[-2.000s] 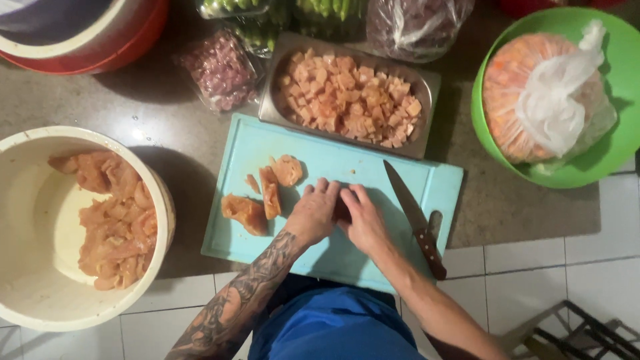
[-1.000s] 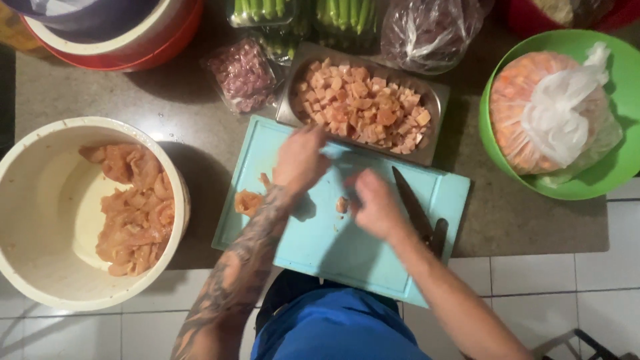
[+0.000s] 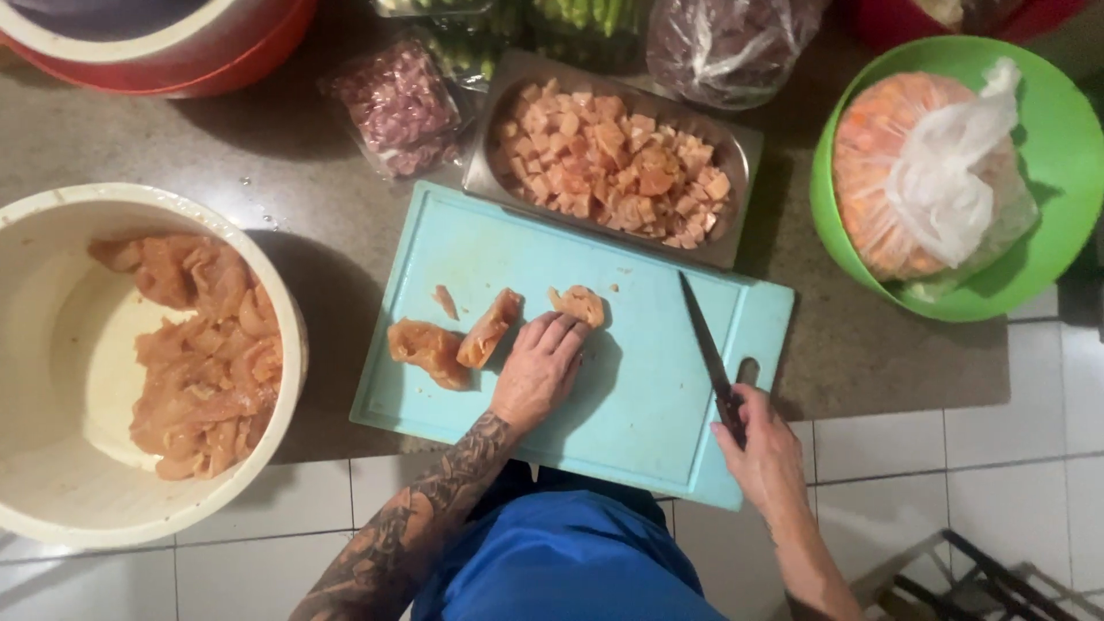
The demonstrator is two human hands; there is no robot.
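My left hand (image 3: 542, 366) rests on the light blue cutting board (image 3: 638, 371), its fingertips on the lower edge of a small piece of raw chicken (image 3: 580, 304). Two larger chicken pieces, one at the far left (image 3: 429, 352) and one upright beside it (image 3: 490, 328), lie left of that hand, with a thin scrap above them. At the board's right end, my right hand (image 3: 755, 444) has its fingers around the handle of a kitchen knife (image 3: 707, 341), whose blade points away from me. Diced chicken (image 3: 612, 159) fills a steel pan (image 3: 742, 198) at the board's far edge.
A white tub (image 3: 293, 345) with chicken pieces stands left. A green bowl (image 3: 1065, 172) holding a tied plastic bag (image 3: 897, 172) is at right. Beyond the board are a bag of pink meat (image 3: 401, 108), packed green vegetables (image 3: 586, 17) and another plastic bag (image 3: 733, 47).
From above the board near the pan, my left hand has come down to the chicken. My right hand has moved right and taken hold of the knife, which lay on the board before.
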